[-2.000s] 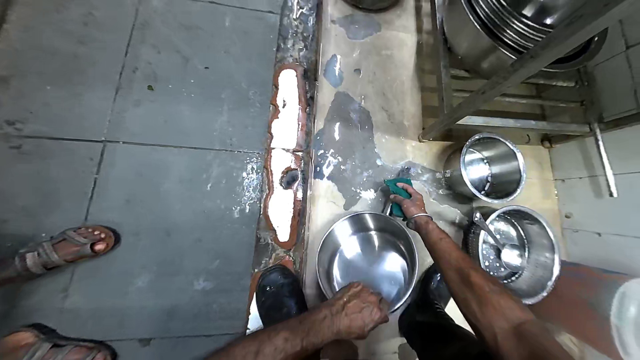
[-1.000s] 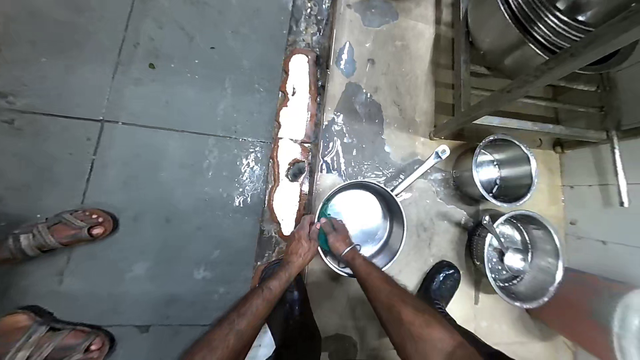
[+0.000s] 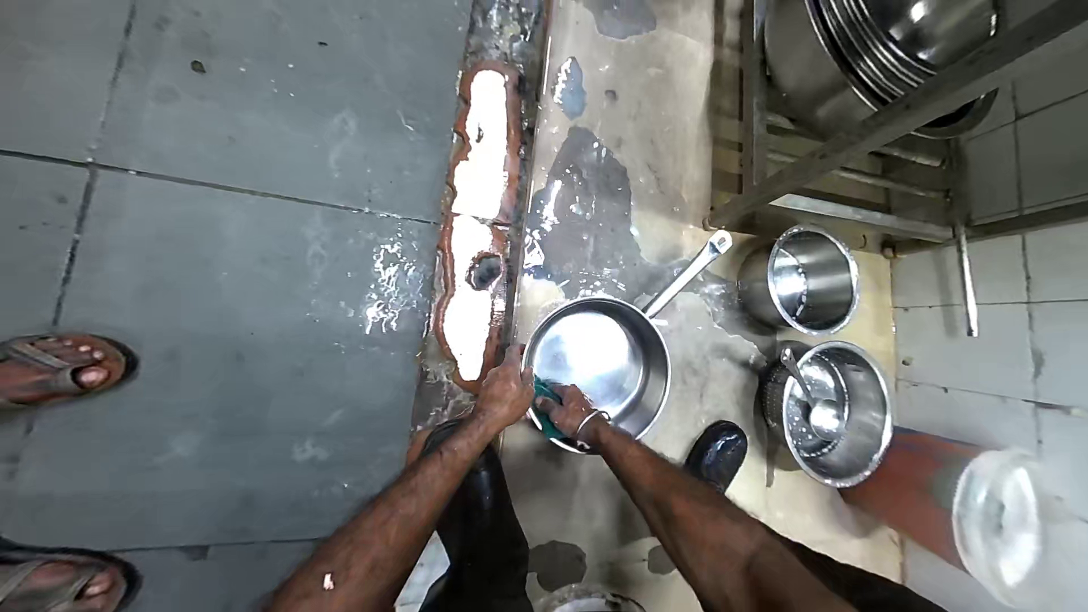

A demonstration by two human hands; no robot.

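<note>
A steel saucepan [image 3: 633,340] with a long handle rests on the wet floor, its handle pointing up and to the right. My left hand [image 3: 507,393] grips the pan's left rim. Pressed against the inner wall at the lower left is a green scouring pad [image 3: 546,410], held under my right hand [image 3: 568,411], which has a bangle at the wrist. To the right stand a steel pot [image 3: 813,280] and a perforated steel vessel [image 3: 880,425] with a ladle [image 3: 823,416] inside.
A metal rack [image 3: 850,144] holding large steel vessels [image 3: 816,68] is at the upper right. A red-brown cylindrical container [image 3: 918,489] lies below the pots. A raised ledge [image 3: 480,178] runs left of the pan. Another person's sandalled feet [image 3: 72,370] are at the left.
My right hand and the green pad moved from the pan's handle to inside its left wall. My left hand moved from the lower rim to the left rim. The handle shows fully now.
</note>
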